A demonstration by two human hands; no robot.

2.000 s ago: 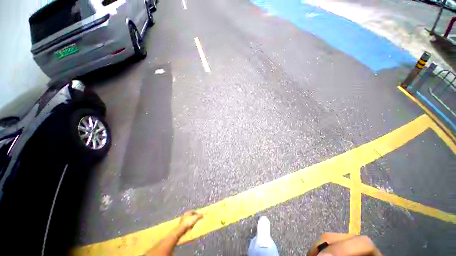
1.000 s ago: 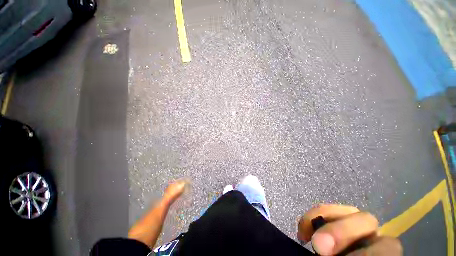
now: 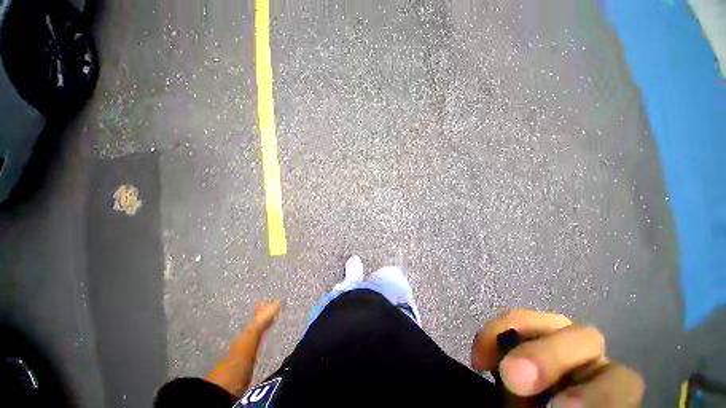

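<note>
My right hand [image 3: 549, 358] is close to the camera at the lower right, with its lower part cut off by the frame edge. It is closed on a small dark object [image 3: 507, 340], whose black tip shows between thumb and fingers; the rest is hidden. My left hand [image 3: 263, 314] hangs beside my body at the lower left, small and slightly blurred. I see nothing in it, and its finger positions are unclear.
Grey asphalt [image 3: 446, 159] lies ahead with a yellow line [image 3: 269, 143] left of centre. A blue lane strip [image 3: 665, 143] runs along the right. A car wheel [image 3: 56, 52] is at the upper left, a dark car part at the lower left. A dark patch [image 3: 127, 287] marks the road.
The view has tilted down and moved forward along the road. The yellow line and road patch have shifted down in the picture. My right hand still holds the dark object.
</note>
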